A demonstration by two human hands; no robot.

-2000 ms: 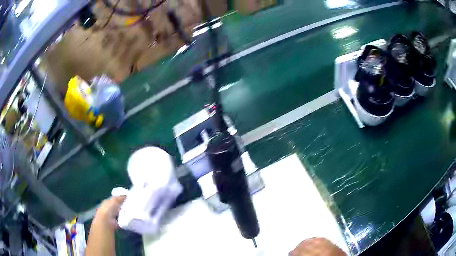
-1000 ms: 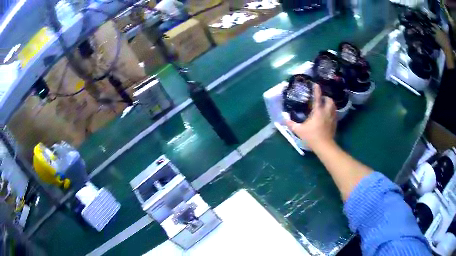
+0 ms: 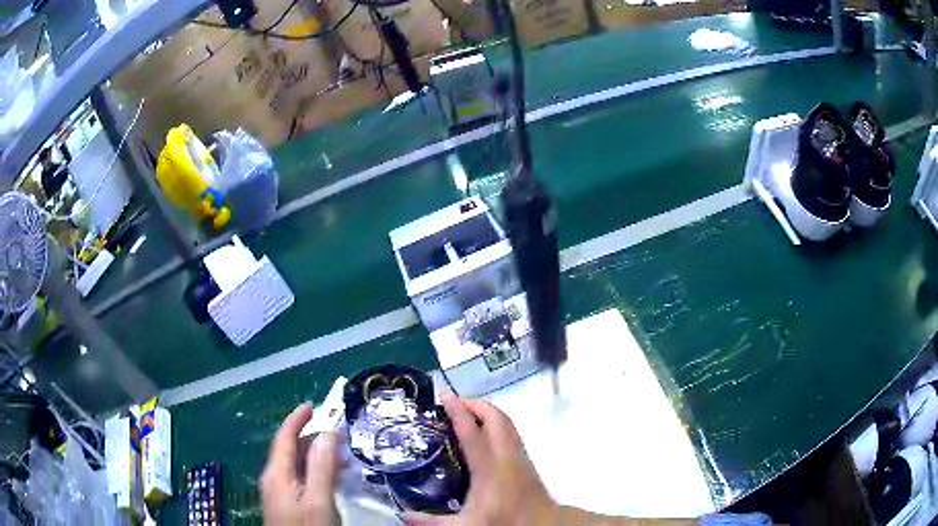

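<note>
An unfinished camera unit [image 3: 406, 437] is between my hands at the bottom centre, its open black top with coloured wires and shiny inner parts facing up. My left hand [image 3: 300, 467] holds it at its left side by the white part. My right hand [image 3: 494, 462] grips its black right side. The electric screwdriver [image 3: 535, 272], a black cylinder, hangs upright over the white mat [image 3: 607, 411], to the right of the unit. The screw feeder [image 3: 463, 288] stands just beyond the mat. The unit's underside is hidden.
Two unfinished camera units [image 3: 823, 175] stand at the right on the green bench [image 3: 720, 308]. A white unit [image 3: 247, 293] lies at the left beyond the rail. Small cartons [image 3: 139, 457] and a black remote control [image 3: 204, 495] are at lower left. White-and-black cameras [image 3: 905, 462] sit at lower right.
My right hand has brought one camera unit from the right group to the front. My left hand has come into view on it. The screwdriver hangs nearer the mat.
</note>
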